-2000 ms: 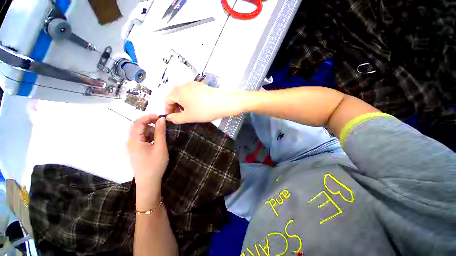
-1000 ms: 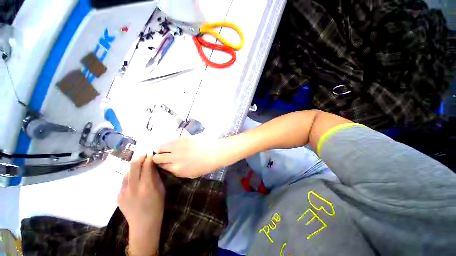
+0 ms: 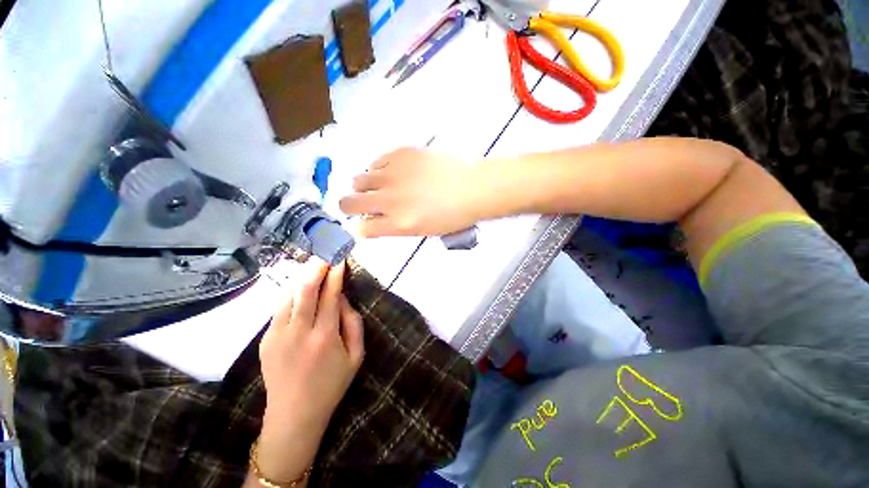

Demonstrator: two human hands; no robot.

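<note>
The dark plaid cloth lies at the table's front and hangs below it; its upper tip is at the needle area beside the grey round attachment. My left hand presses and holds the cloth's tip there, its fingertips close against the attachment. My right hand is flat on the table to the upper right of the attachment, apart from the cloth; its fingers are bent and I cannot tell whether they hold anything. The presser foot is mostly hidden by the attachment and my left fingertips.
Scissors with red and yellow loops and pink-purple snips lie at the top. The machine head with brown swatches is at the left. A grey piece is below my right wrist. Dark plaid cloth is heaped at the right.
My left hand has brought the cloth's tip from in front of the needle area up to the attachment. My right hand has left the cloth and moved up and away. The view has shifted.
</note>
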